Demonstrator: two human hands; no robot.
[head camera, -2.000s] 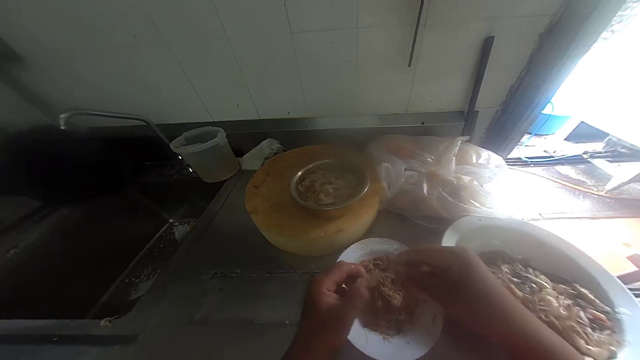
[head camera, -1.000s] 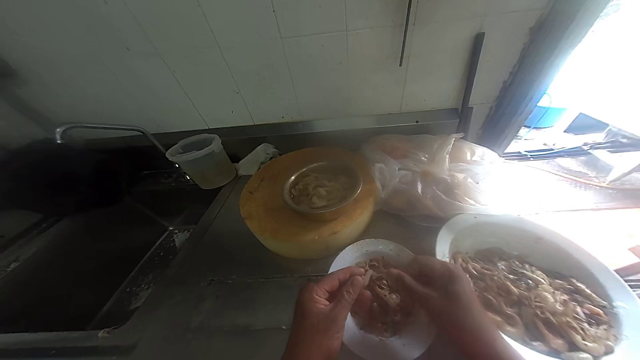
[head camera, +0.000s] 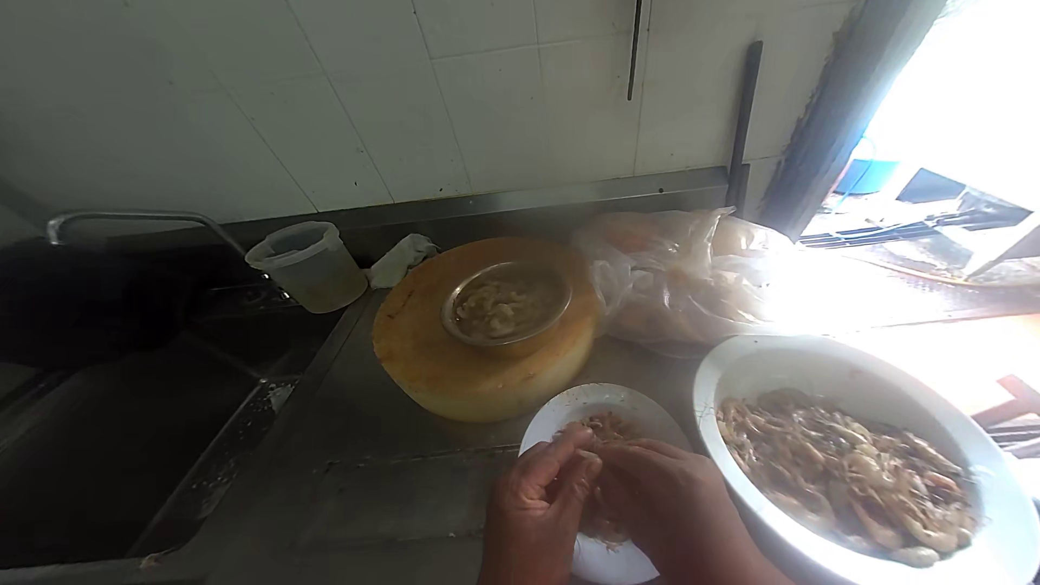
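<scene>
My left hand (head camera: 546, 493) and my right hand (head camera: 660, 491) meet over a white plate (head camera: 556, 410) that holds shrimp heads and shells (head camera: 608, 424). The fingertips of both hands pinch together on a small shrimp, mostly hidden by the fingers. To the right stands a big white basin (head camera: 780, 357) with a heap of unpeeled shrimp (head camera: 853, 471). Beyond the plate, a metal bowl (head camera: 561, 313) with peeled shrimp (head camera: 500, 309) in liquid rests on a thick round chopping block (head camera: 422, 357).
Clear plastic bags (head camera: 682, 280) with contents lie behind the basin. A plastic tub (head camera: 313, 268) and a crumpled white cloth or bag (head camera: 400, 258) stand left of the block. At the far left are a dark sink (head camera: 122, 455) and a metal faucet (head camera: 146, 215). A tiled wall runs behind.
Both hands stay over the plate. The right hand, which lay farther across the plate two seconds ago, is now fingertip to fingertip with the left.
</scene>
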